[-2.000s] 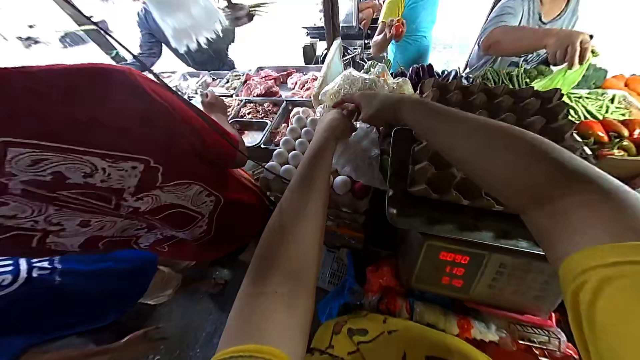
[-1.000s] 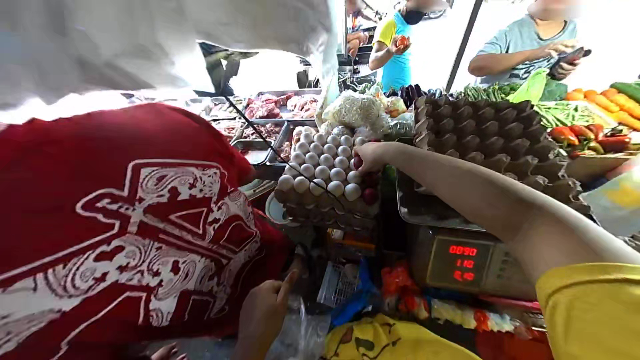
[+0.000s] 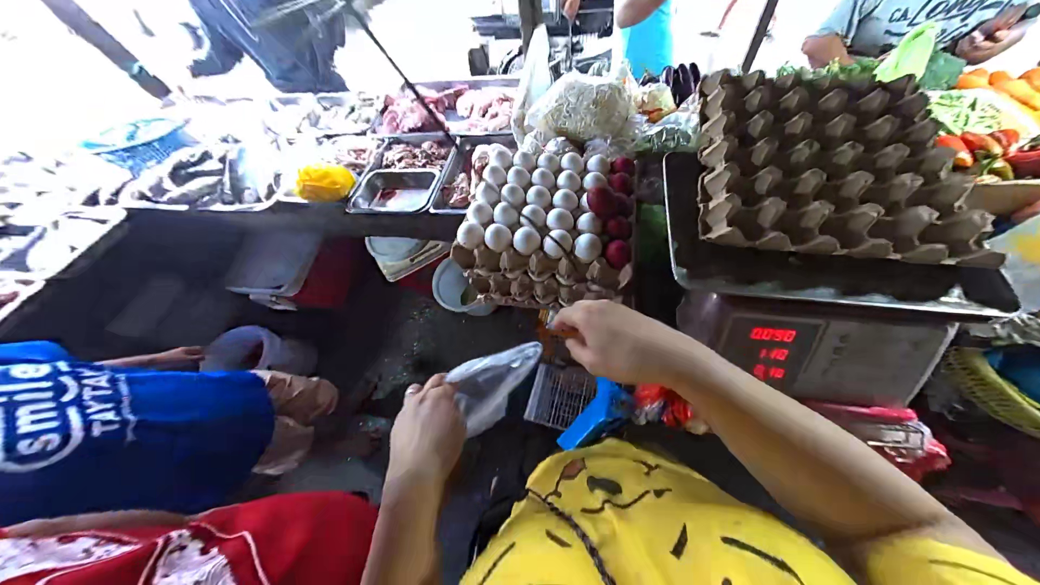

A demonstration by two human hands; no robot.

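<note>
My left hand grips the edge of a clear plastic bag, which hangs to its right with its upper end pointing toward my other hand. My right hand is just below the front edge of the egg tray, fingers bent together; whether something small is between them cannot be told. White eggs fill most of the stacked cardboard egg trays, and red eggs stand along the right side. At the right, empty-looking cardboard egg trays are stacked on a digital scale with lit red digits.
Metal trays of meat and a yellow plastic bag lie on the counter behind. A bag of pale sprouts stands behind the eggs. People in blue and red shirts are at my left. Red peppers are at far right.
My right hand has moved from the red eggs to below the tray's front edge. My left hand has come up with the plastic bag. The person in red is lower in view as the view shifts.
</note>
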